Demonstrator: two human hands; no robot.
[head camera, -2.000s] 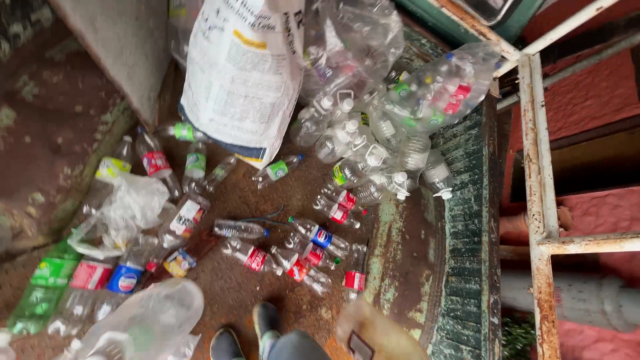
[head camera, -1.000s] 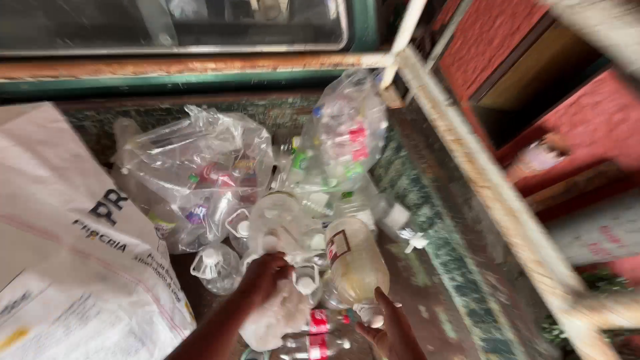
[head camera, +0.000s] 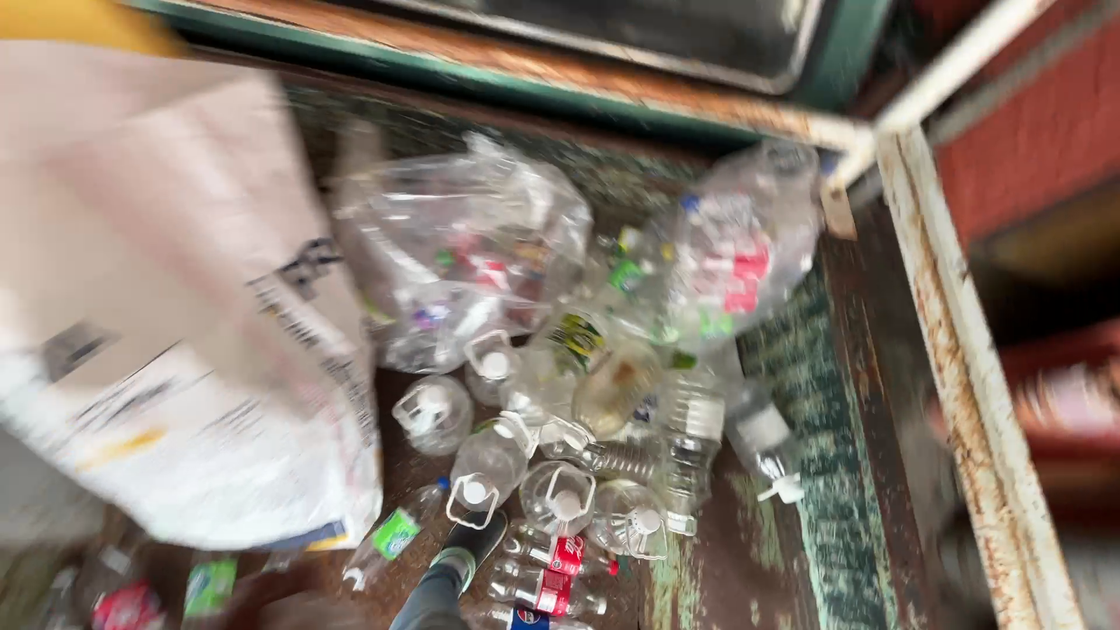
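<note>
A blurred brown shape (head camera: 297, 599) at the bottom edge, left of centre, may be my left hand; its fingers and anything in it cannot be made out. My right hand is out of view. Above the shape stands a large white printed sack (head camera: 201, 324). To its right lie clear plastic jugs with white handles (head camera: 490, 464), a yellowish clear bottle (head camera: 617, 389) and ribbed clear bottles (head camera: 696, 429). A green-labelled bottle (head camera: 395, 532) lies beside the sack's lower corner. Several red-labelled bottles (head camera: 556, 591) lie near the bottom centre.
Two clear bags of bottles, one at the back (head camera: 472, 254) and one in the corner (head camera: 744, 254), rest behind the jugs. A rusty white metal rail (head camera: 971, 350) runs down the right side. My shoe (head camera: 477, 538) stands on the worn metal bed among the bottles.
One second ago both hands were at the clear bottles, the right beside a yellowish one; both have left that place. The yellowish bottle now lies on the pile.
</note>
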